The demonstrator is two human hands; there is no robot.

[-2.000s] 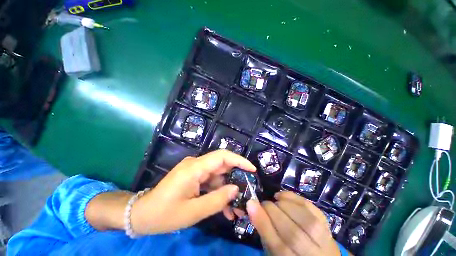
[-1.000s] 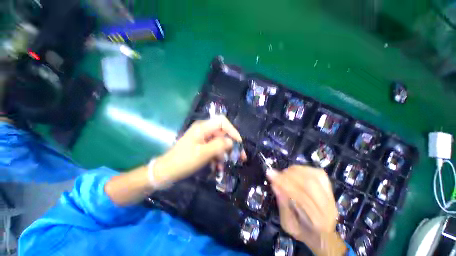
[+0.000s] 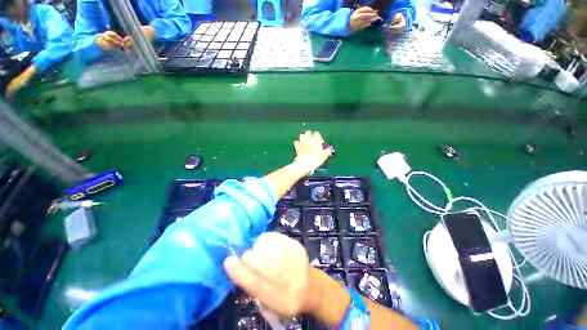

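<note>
My left hand (image 3: 310, 151) is stretched forward over the green mat beyond the tray. Its fingers are at a small dark watch assembly (image 3: 329, 149); whether they grip it is unclear. My right hand (image 3: 273, 271) is nearer, above the black blister tray (image 3: 385, 258), blurred, with its thumb and index finger pinched on the thin tweezers (image 3: 233, 251). The tray holds several open assemblies in its pockets, such as one assembly (image 3: 324, 221). My left sleeve hides the tray's left part. Another loose assembly (image 3: 193, 161) lies on the mat behind the tray.
A blue screwdriver (image 3: 95, 185), a whitish syringe or pen (image 3: 77, 205) and a grey block (image 3: 80, 227) lie left. A charger plug (image 3: 393, 165), phone (image 3: 475, 258) and fan (image 3: 557, 229) are right. More assemblies (image 3: 449, 151) lie on the mat. Workers in blue (image 3: 360, 18) sit opposite.
The view has tilted up and shows the far side. My left hand has moved from over the tray to the mat beyond it. My right hand still holds the tweezers over the tray.
</note>
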